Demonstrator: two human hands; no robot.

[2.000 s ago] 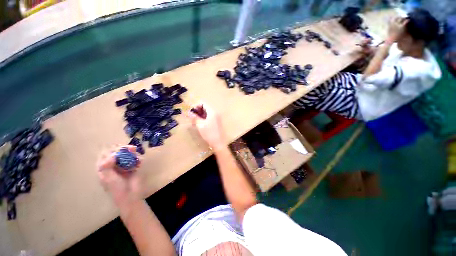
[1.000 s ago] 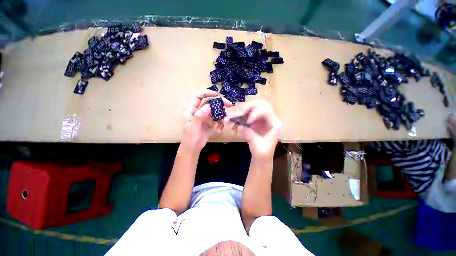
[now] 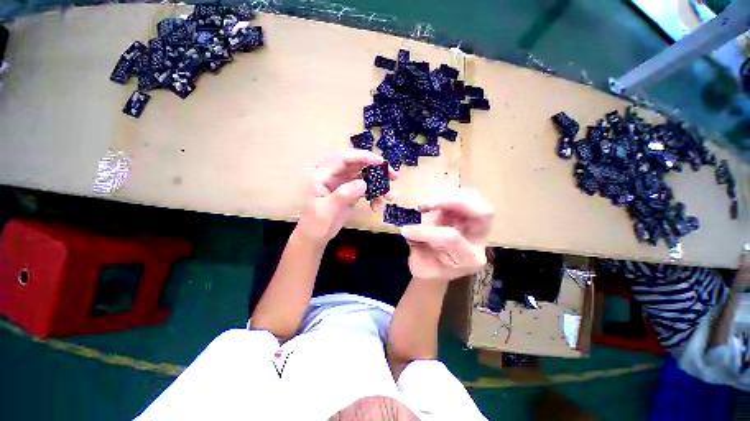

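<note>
My left hand (image 3: 333,197) holds a small black part (image 3: 376,181) with pale dots on its face, upright between fingers and thumb. My right hand (image 3: 451,234) holds another small black flat part (image 3: 402,215) by its right end, lying sideways. The two parts are close together but apart, above the front edge of the bench. A middle pile of black dotted parts (image 3: 415,107) lies just behind my hands. A left pile of black units (image 3: 185,51) and a right pile of shinier black parts (image 3: 629,168) lie on the cardboard.
Tan cardboard (image 3: 271,123) covers the bench, with shiny tape (image 3: 111,172) at left. An open carton (image 3: 526,329) stands below the bench edge at right. A red stool (image 3: 78,275) is at lower left. A person in striped clothing (image 3: 678,300) sits at right. A grey post (image 3: 674,53) stands behind.
Since one second ago, the right hand's part has turned to show its flat face, just below and right of the left hand's part. The view has shifted, with the piles tilted slightly.
</note>
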